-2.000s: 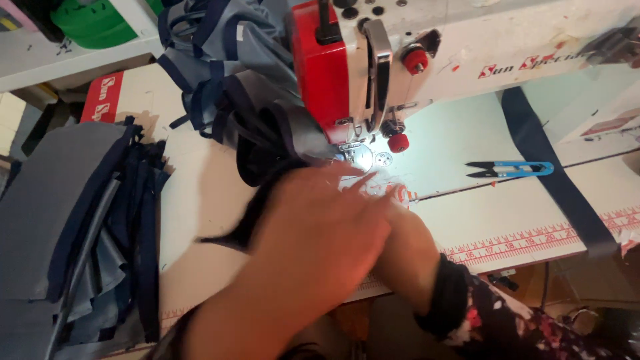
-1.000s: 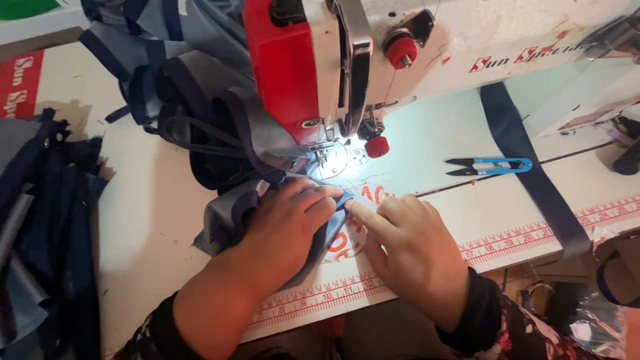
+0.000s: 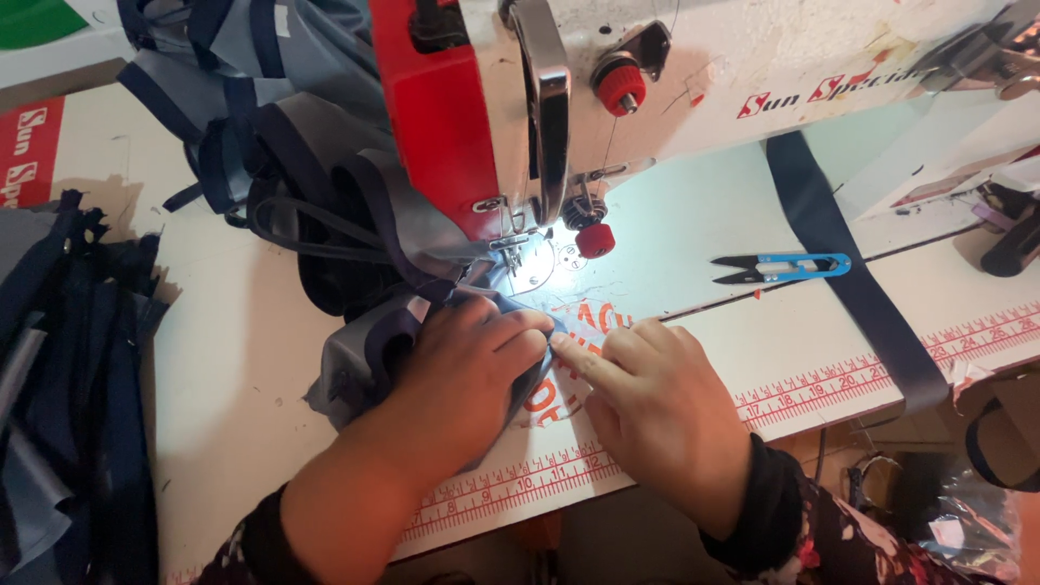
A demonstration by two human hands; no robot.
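Observation:
Grey-blue fabric with navy binding (image 3: 349, 357) lies bunched left of and in front of the sewing machine's presser foot (image 3: 513, 253). My left hand (image 3: 471, 366) grips its folded edge between thumb and fingers, just in front of the needle plate (image 3: 536, 264). Against the same edge, my right hand (image 3: 650, 382) rests its extended index fingertip; its other fingers are curled, and nothing shows in them. The red and white machine head (image 3: 439, 106) stands over the lit plate. Under the hands lies a clear plastic piece with orange print (image 3: 597, 321).
Blue thread snips (image 3: 800, 266) lie at the right, touching a navy strap (image 3: 861, 301) that hangs over the table edge. A pile of navy and grey fabric pieces (image 3: 89, 366) sits at the left. A printed red ruler (image 3: 561, 471) runs along the front edge.
Two seconds ago my hands overlapped near the needle plate; now they are apart, with the fabric edge between them. Since one second ago they have kept nearly the same pose.

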